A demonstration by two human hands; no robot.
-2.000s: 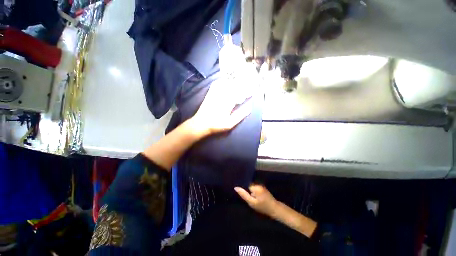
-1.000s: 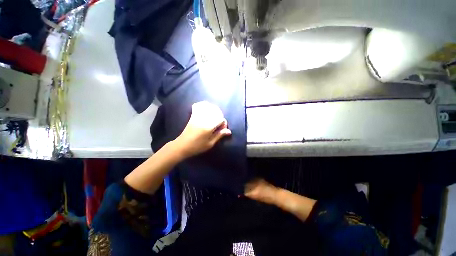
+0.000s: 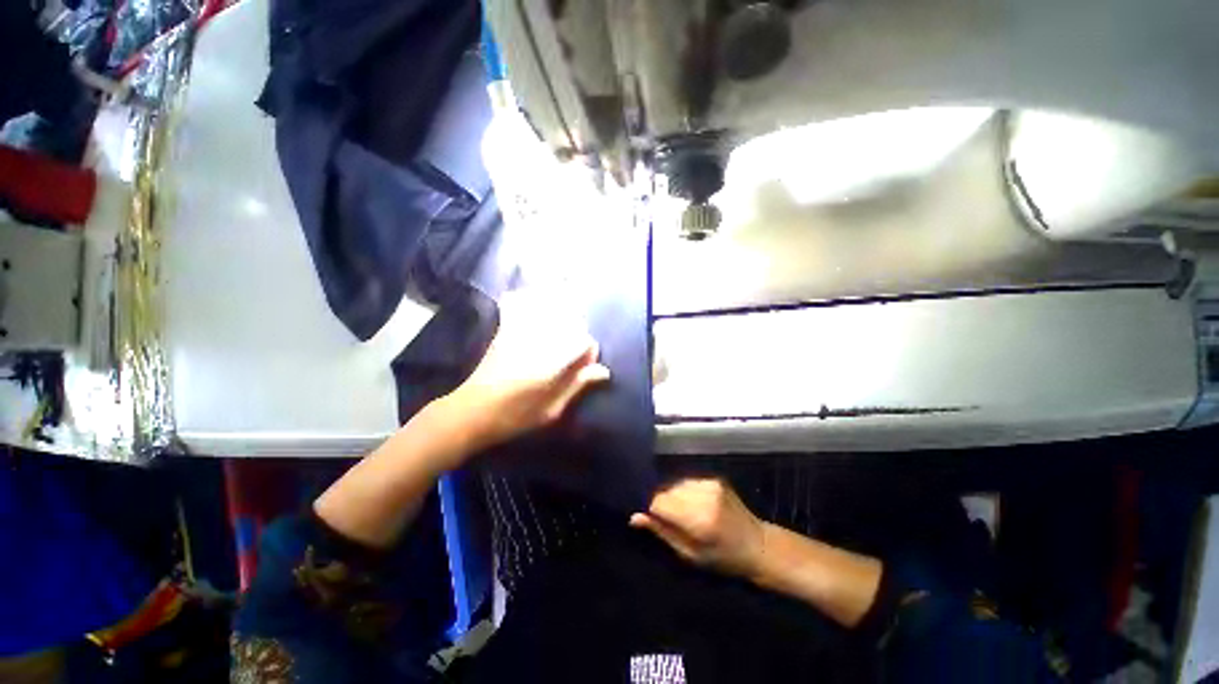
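Observation:
A dark navy garment panel (image 3: 618,428) lies under the needle area, its straight right edge running down past the table's front edge. My left hand (image 3: 528,374) rests on the panel with its fingers curled on the cloth, just below the lamp glare. My right hand (image 3: 702,521) pinches the panel's lower right edge in front of the table. The off-white machine head (image 3: 882,67) stands above, with a dark knurled knob (image 3: 698,214) beside the glare. The lamp's white glare hides the presser foot and needle.
More navy cloth (image 3: 354,187) is bunched behind and left of my left hand. Gold and silver strips (image 3: 142,267) run along the table's left side, near a red object (image 3: 47,185). The pale machine bed (image 3: 909,348) with its dark slot is at the right. A blue bar (image 3: 461,561) stands below the table.
Since two seconds ago, my left hand has drawn back from the glare and its fingers have curled. My right hand has closed at the cloth's lower edge. The view has shifted.

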